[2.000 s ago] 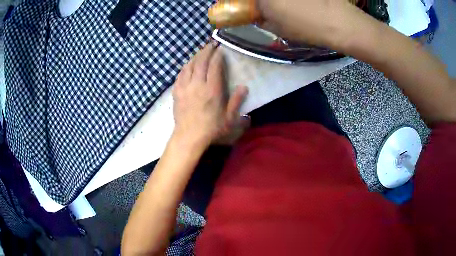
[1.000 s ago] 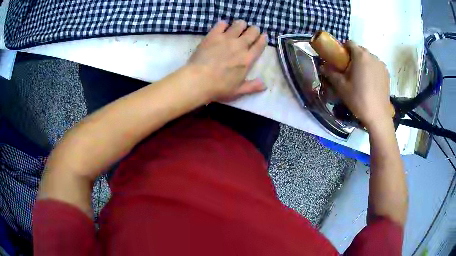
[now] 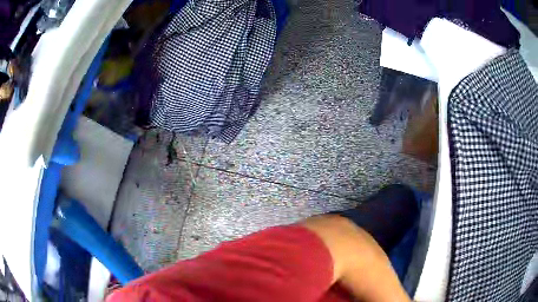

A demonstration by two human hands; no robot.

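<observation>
The black and white checked garment (image 3: 492,177) lies on the white-covered pressing table (image 3: 435,253) at the right, its long edge running near the table's border. Dark purple cloth (image 3: 460,15) lies at the table's far end. The iron is not in view. Neither hand shows. A bare forearm and a red sleeve cross the bottom of the picture, and the forearm leaves at the bottom edge.
A heap of checked cloth (image 3: 203,65) hangs in a blue holder over the speckled floor (image 3: 283,141). A white padded ironing board (image 3: 56,76) on a blue frame (image 3: 97,239) stands at the left. A brown object (image 3: 420,133) shows under the table.
The view has swung left, away from the work. The hands and the iron have left the picture. The checked garment now shows at the right, and the floor heap and padded board have come in.
</observation>
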